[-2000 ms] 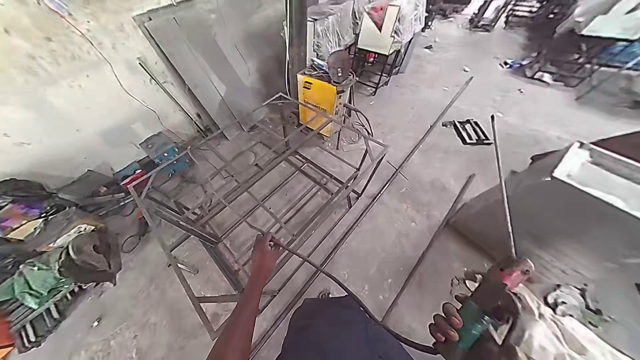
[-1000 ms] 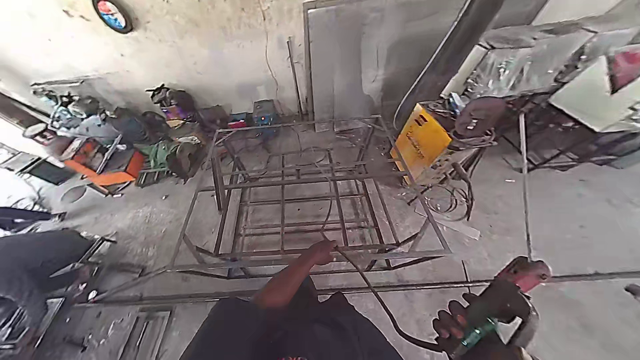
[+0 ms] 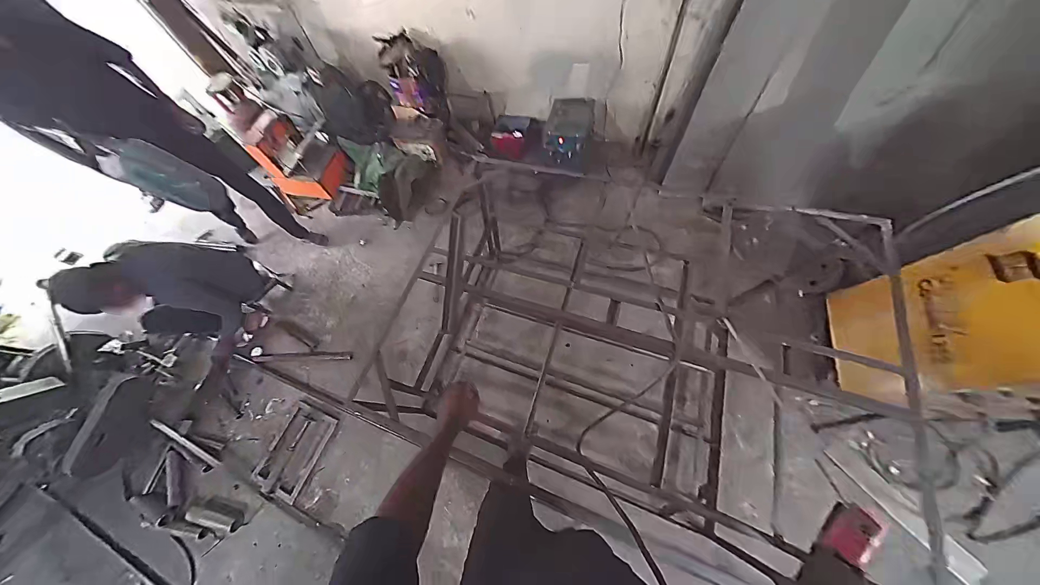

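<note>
A large welded frame of thin steel bars lies on the floor before me. My left hand is closed around a bar near its lower left corner, though blur hides the fingertips. At the lower right edge shows the red head of a power tool; its body and my right hand are out of view below it. A dark cable runs across the frame's bars and down to the bottom edge, apart from my left hand.
One person crouches at the left by metal scraps; another stands behind. A small metal frame lies on the floor. A yellow machine stands at the right, and an orange-edged stand and boxes by the wall.
The view has swung left and closer to the frame. My left hand, earlier holding the cable, is now on the frame's bar. My right hand has left the view, with only the tool's head showing.
</note>
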